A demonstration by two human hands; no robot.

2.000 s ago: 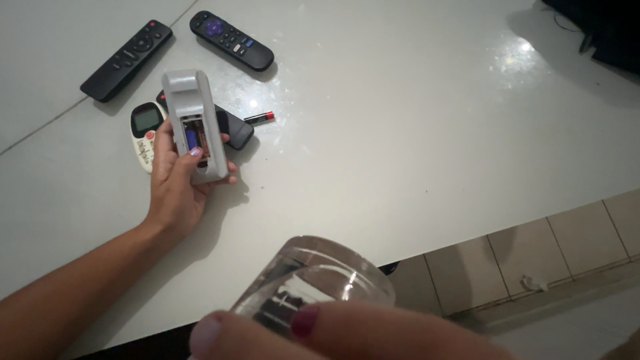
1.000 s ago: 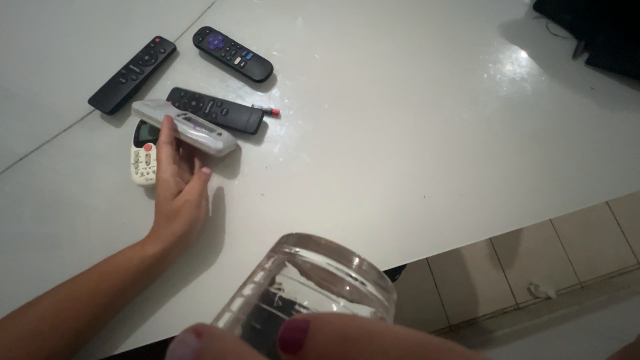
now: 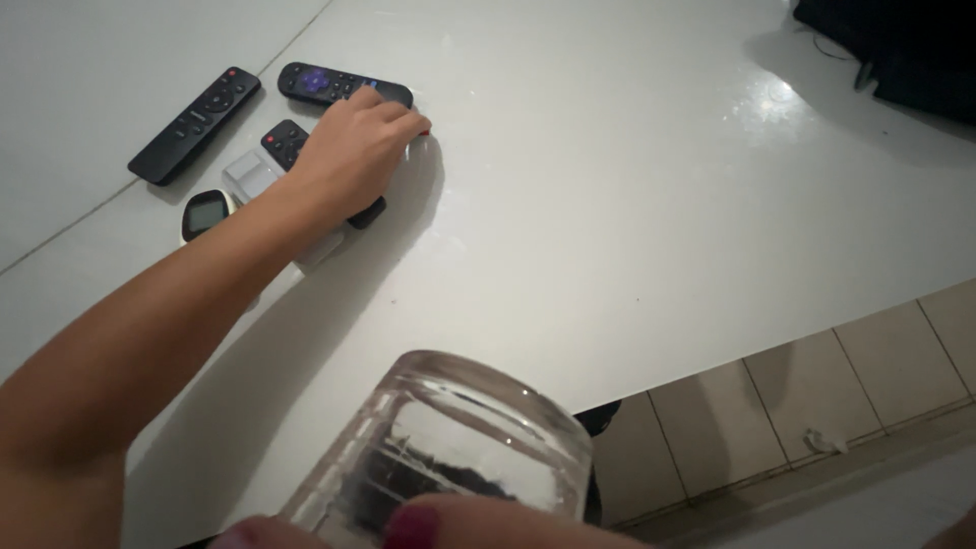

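Observation:
My left hand [image 3: 354, 149] reaches across several remote controls, its fingertips pinched round a battery [image 3: 425, 133]; only the red end shows. Under my fingers is the right end of a black remote with a purple pad [image 3: 314, 81]. Beneath my hand and wrist lie another black remote [image 3: 284, 141] and a light grey remote [image 3: 252, 175], both partly hidden. A white remote with a small screen [image 3: 206, 215] lies left of my forearm. Close to the camera, my right hand [image 3: 457, 526] grips a clear, thick-walled glass [image 3: 488, 381], tilted; my painted nails show at the bottom.
A black remote [image 3: 194, 126] lies apart at the upper left of the glossy white table [image 3: 610, 213]. Dark fabric [image 3: 907, 53] lies at the top right. Beyond the table edge at lower right is a tiled floor [image 3: 740, 419] with a small pale scrap [image 3: 825, 441].
The grey remote, in my left hand two seconds ago, now lies released on the table. That hand has moved up and right to the battery. The black remote beneath has turned.

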